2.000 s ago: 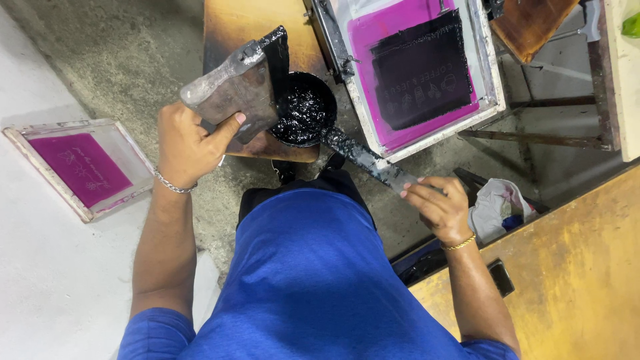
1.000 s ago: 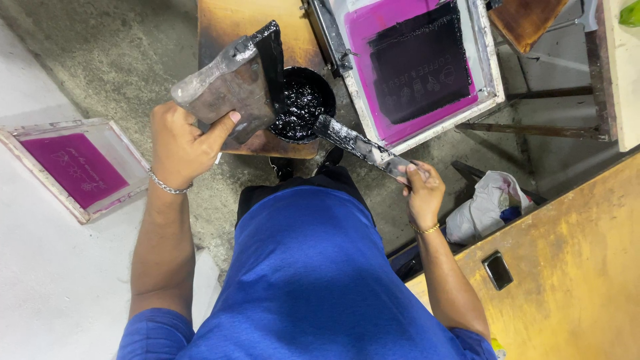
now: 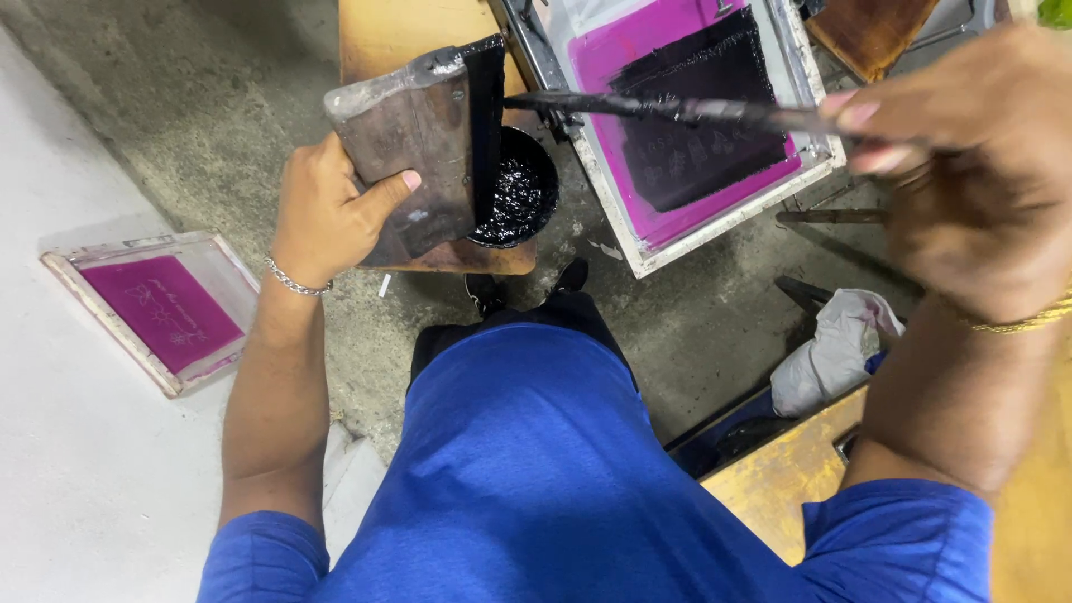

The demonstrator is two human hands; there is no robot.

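My left hand (image 3: pixel 331 209) grips a wooden-handled screen-printing squeegee (image 3: pixel 410 151), its blade edge coated in black ink, over a round pot of black ink (image 3: pixel 523 188). My right hand (image 3: pixel 963 159), raised and blurred, holds an ink-smeared spatula (image 3: pixel 695 110) that points left. The spatula's tip lies close to the squeegee's blade; whether they touch I cannot tell. Beneath the spatula in view is a framed printing screen (image 3: pixel 620 197) with magenta emulsion and a black-inked area. The squeegee hides part of the pot.
A second magenta screen (image 3: pixel 159 314) in a pale frame is at the left by the white surface. The pot stands on a wooden board (image 3: pixel 402 25). At the lower right are a white plastic bag (image 3: pixel 825 356) and a yellow-brown wooden tabletop (image 3: pixel 779 502), with a dark object partly hidden by my arm.
My right hand has risen toward the upper right with the spatula, whose tip has left the pot's edge and is now near the squeegee blade. My left hand keeps its grip on the squeegee.
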